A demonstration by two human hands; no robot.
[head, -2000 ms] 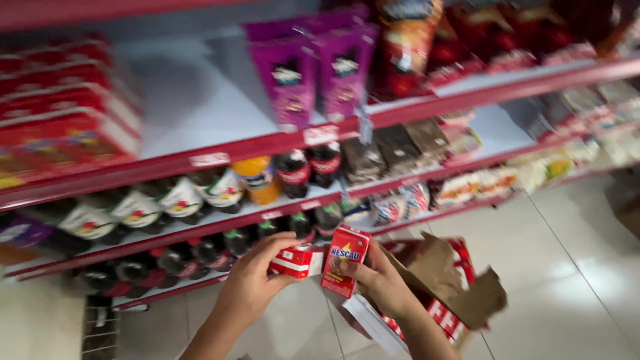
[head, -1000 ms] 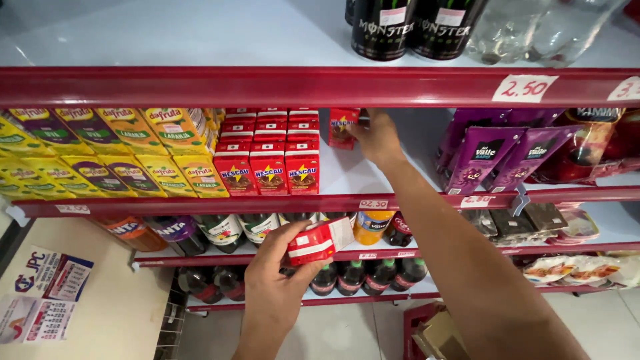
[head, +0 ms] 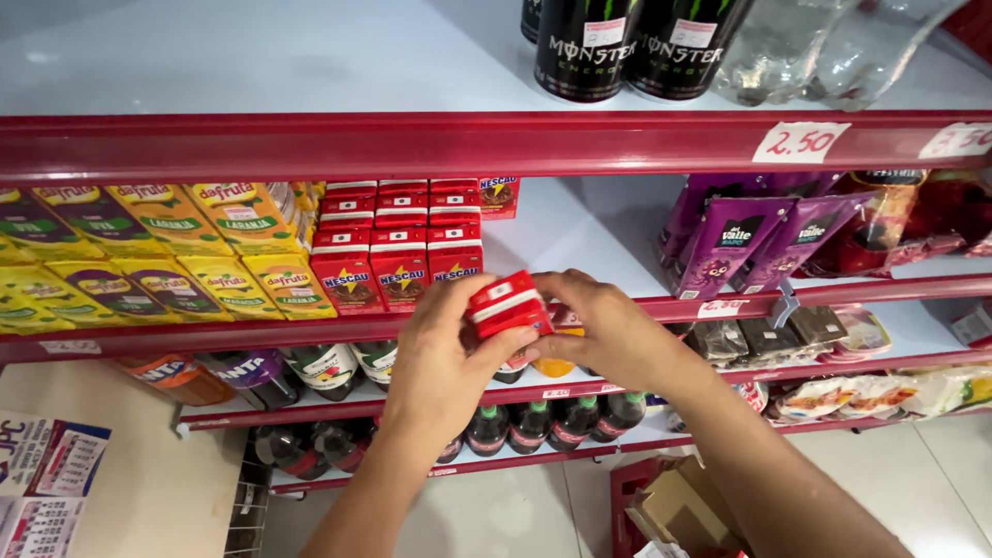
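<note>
My left hand [head: 449,341] is closed around a small red drink carton [head: 508,302], its top tilted up toward me, in front of the shelf edge. My right hand [head: 601,322] touches the carton's right side with fingertips and thumb; whether it bears any of the weight I cannot tell. Behind my left hand, red Nescau cartons [head: 346,271] stand in rows on the middle shelf. One more Nescau carton [head: 498,197] stands farther back, at the right of those rows.
Dafruta juice cartons [head: 225,217] fill the shelf's left. Purple Del Valle pouches [head: 725,244] stand to the right, Monster cans [head: 587,54] above. Soda bottles [head: 488,430] line the lower shelves. An opened cardboard box [head: 682,504] is on the floor. The upper shelf's red edge [head: 387,147] juts over the cartons.
My right hand has let go of a Nescau carton at the back of the shelf and come back to my left hand. The carton in my left hand is now held between both hands.
</note>
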